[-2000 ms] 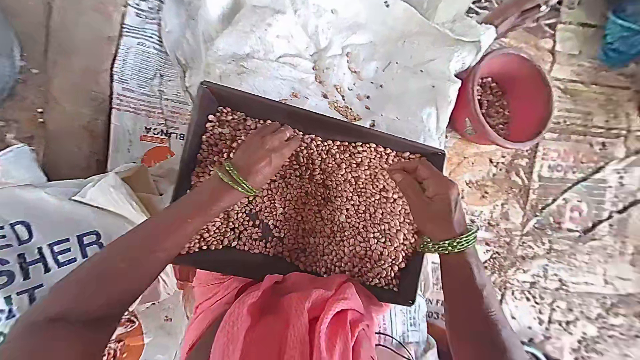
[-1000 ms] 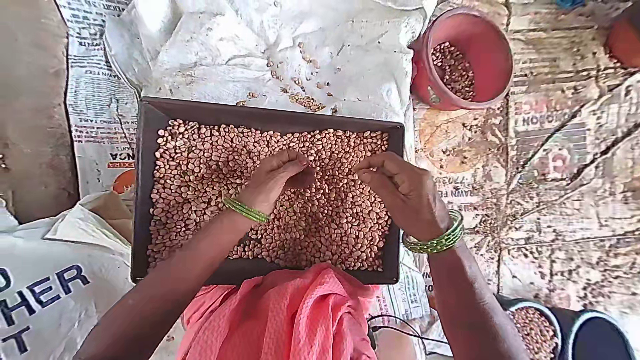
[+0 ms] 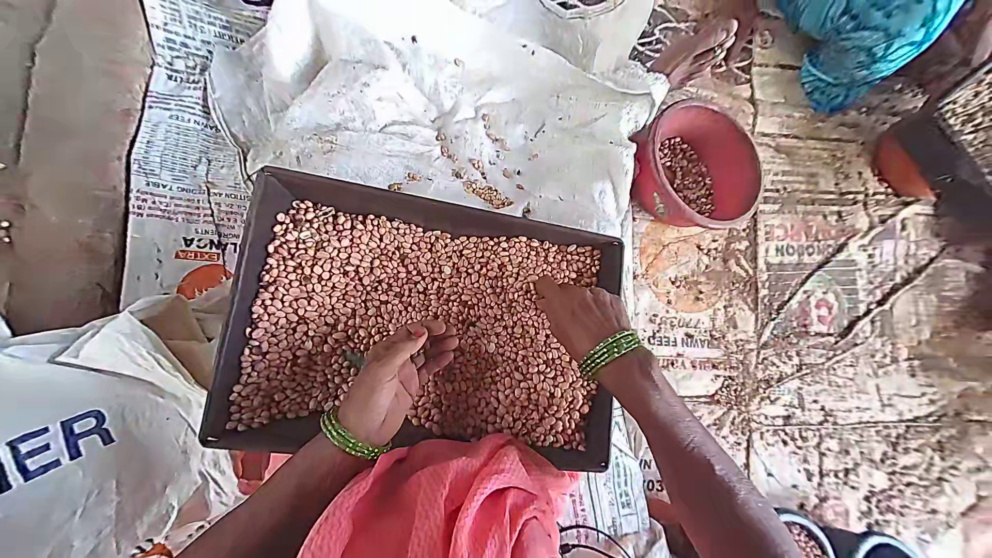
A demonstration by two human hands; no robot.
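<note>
A dark rectangular tray (image 3: 418, 203) full of pinkish-brown beans or nuts (image 3: 403, 271) lies across my lap, over pink cloth (image 3: 457, 504). Over the lower middle of the tray is my left hand (image 3: 403, 372), palm turned partly up and fingers curled; whether anything lies in those fingers cannot be made out. My right hand (image 3: 585, 318) reaches into the right part of the tray, its fingertips at the surface of the heap and partly hidden by the hand itself. Green bangles circle both wrists.
A red bucket (image 3: 651, 167) with some beans stands at the upper right, beside a white sack (image 3: 542, 101) with loose scraps. A printed sack (image 3: 62, 465) lies at left. Another person's foot (image 3: 701, 50), blue cloth (image 3: 868, 46) and a dark tray (image 3: 961, 182) are at upper right. Containers stand lower right.
My left hand has turned from palm down to partly palm up. My right hand now points down into the heap with its fingertips. The view has shifted.
</note>
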